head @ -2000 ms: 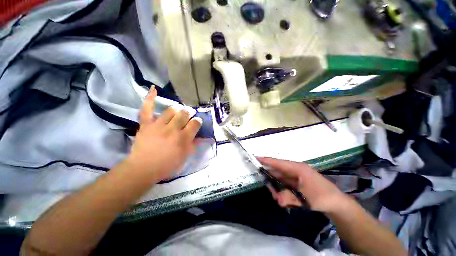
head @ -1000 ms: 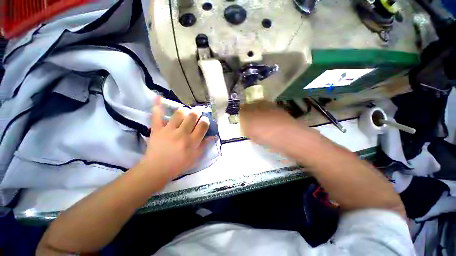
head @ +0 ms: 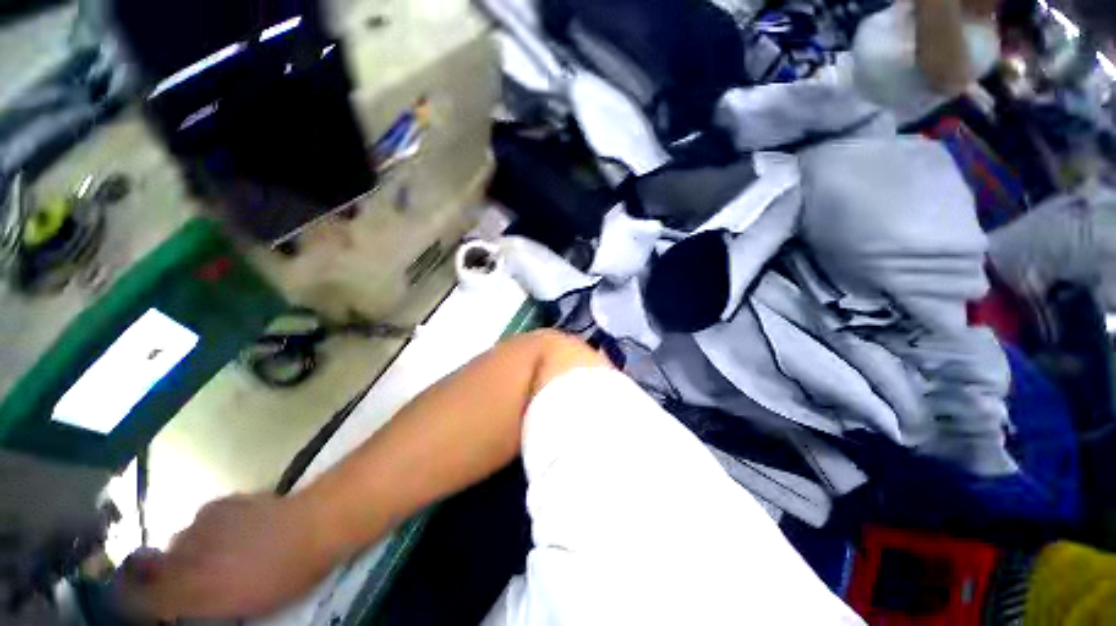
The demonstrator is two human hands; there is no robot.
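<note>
My right hand (head: 233,556) is low at the left, blurred, beside the green-framed sewing machine (head: 220,275). Its fingers are too blurred to tell whether they hold something. My left hand is not in view. Black-looped scissors (head: 288,352) lie on the machine bed, right of the bright white screen (head: 126,371). A slim dark tool or rod (head: 143,495) shows just above my right hand. The needle area and the cloth worked on are not clearly visible.
A white tape roll (head: 479,259) sits at the table's right edge. A black upright slab (head: 263,110) stands above the machine. Grey and dark garment pieces (head: 881,232) are heaped at the right. A red crate (head: 924,575) and yellow cloth (head: 1071,585) lie lower right. Another person's arm (head: 940,43) shows at the top.
The view has swung right, so the left hand and cloth under it have left the picture. The scissors held in my right hand in the oldest frame are not visible in it now.
</note>
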